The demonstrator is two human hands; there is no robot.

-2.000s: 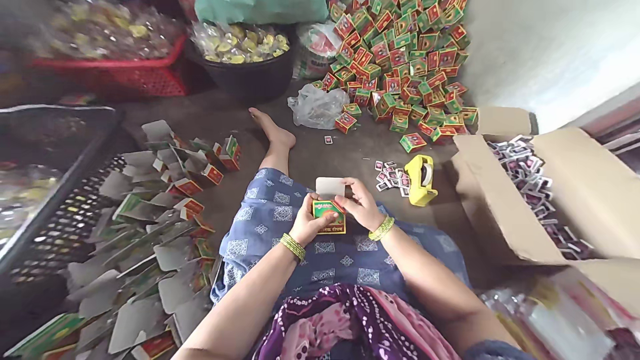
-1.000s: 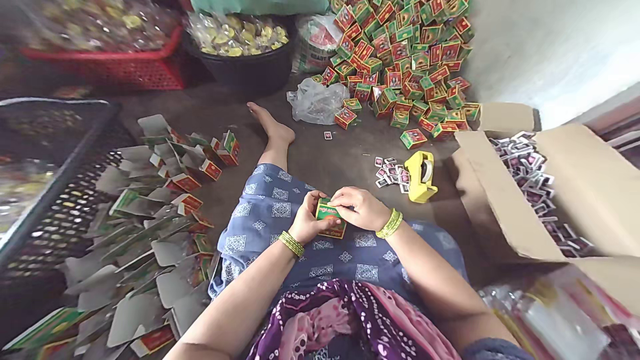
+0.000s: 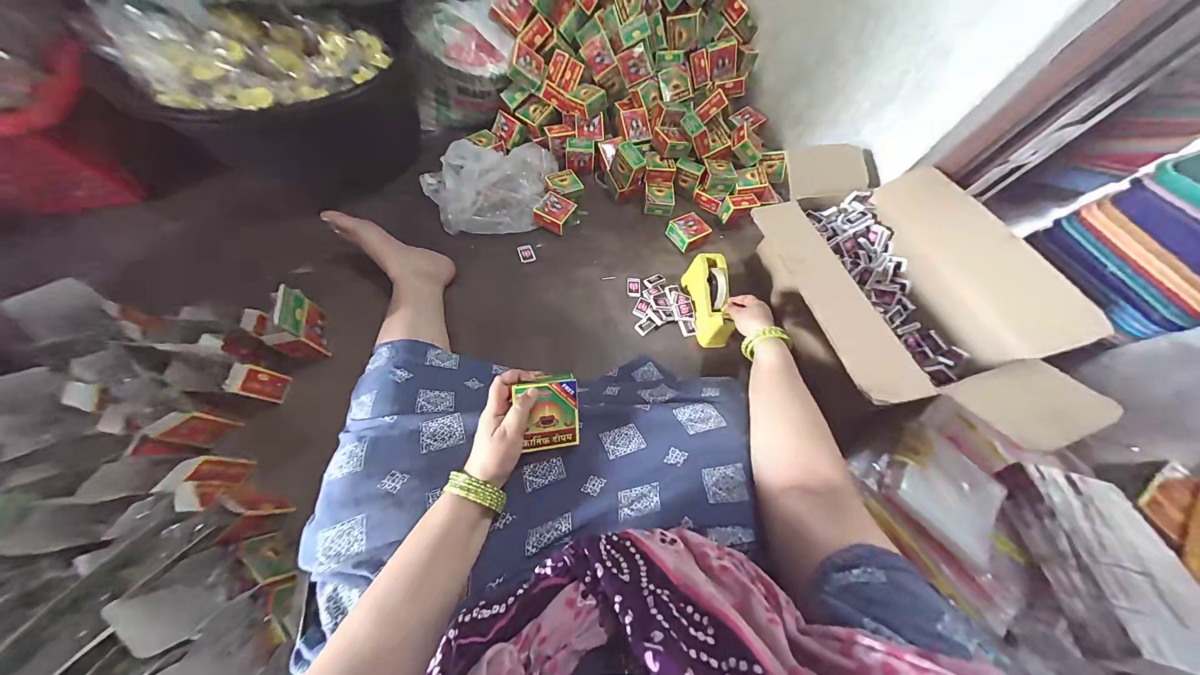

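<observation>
My left hand (image 3: 506, 422) grips a small green, red and yellow printed carton (image 3: 551, 417) over my lap, thumb on its front face; its flaps look closed. Off to the right, my right hand (image 3: 750, 317) is at the near right side of a yellow tape dispenser (image 3: 705, 300) on the floor, fingertips by the tape roll. Whether the fingers pinch the tape end cannot be told. Small matchboxes (image 3: 661, 305) lie loose just left of the dispenser.
Finished-looking cartons (image 3: 647, 103) are heaped at the back. An open cardboard box (image 3: 844, 328) of matchboxes stands right. Cartons with raised flaps (image 3: 187, 431) fill the left. A clear plastic bag (image 3: 492, 187), a black tub (image 3: 281, 141) and a red basket (image 3: 66, 178) lie beyond my foot.
My right hand has left the carton and moved right to the tape dispenser. The carton's raised flap, seen two seconds ago, is down. The view has shifted to the right.
</observation>
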